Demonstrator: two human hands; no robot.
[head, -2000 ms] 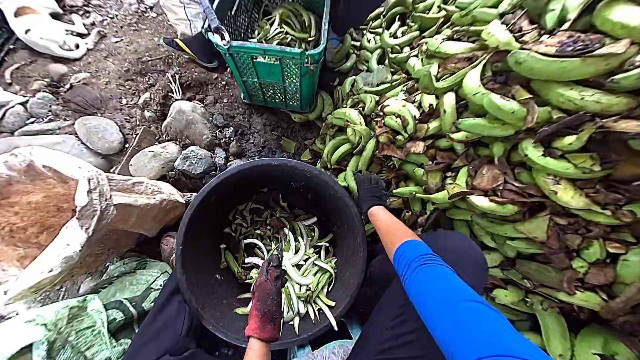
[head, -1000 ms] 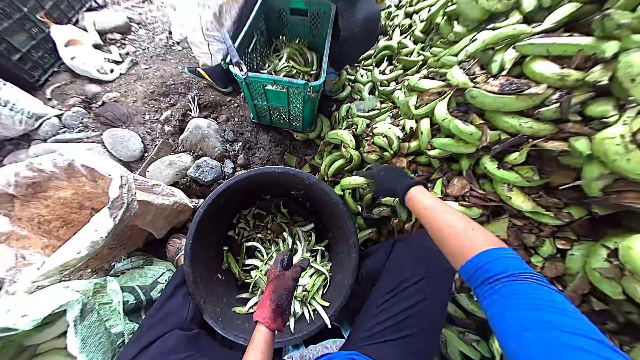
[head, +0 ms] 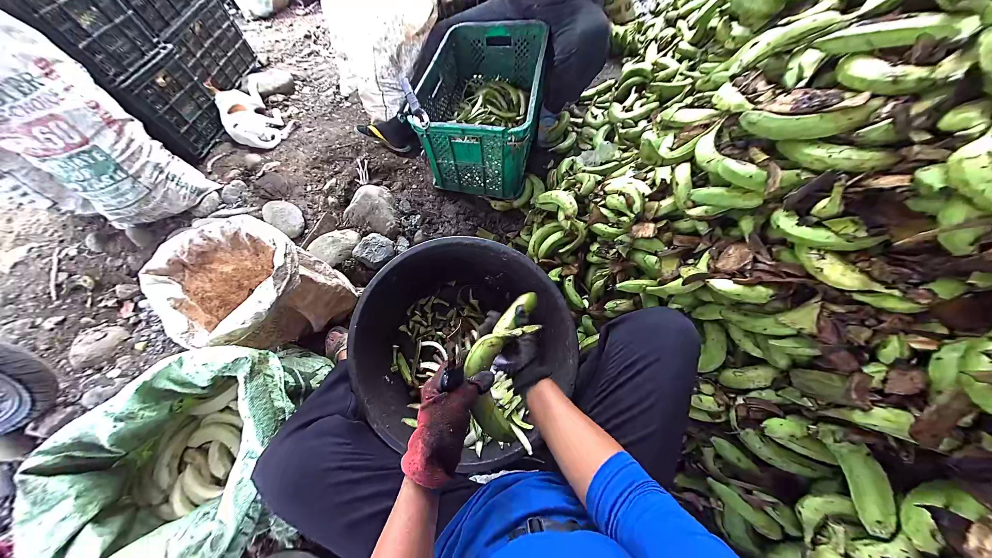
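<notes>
A round black tub (head: 380, 387) sits between the thighs, holding peel strips and pieces. Over it, my right hand (head: 523, 356) in a black glove grips a small bunch of green bananas or plantains (head: 484, 353). My left hand (head: 446, 426), in a red and black glove, is at the lower left of the bunch, its thumb against the fruit. A small dark object (head: 451, 378) shows at the left hand's fingertips; what it is cannot be told. The fruit hides part of the right fingers.
Green fruit (head: 829, 155) and dry leaves are heaped on the right. Ahead stands a green crate (head: 480, 167) beside a seated person's legs. On the left are a green sack (head: 77, 473) of peeled fruit, an open white sack (head: 302, 294), stones (head: 372, 209), black crates (head: 170, 70) and a lying dog (head: 252, 120).
My right hand has come from the heap to above the tub and now holds a green bunch. My left hand has met it there. The view has shifted to show more on the left.
</notes>
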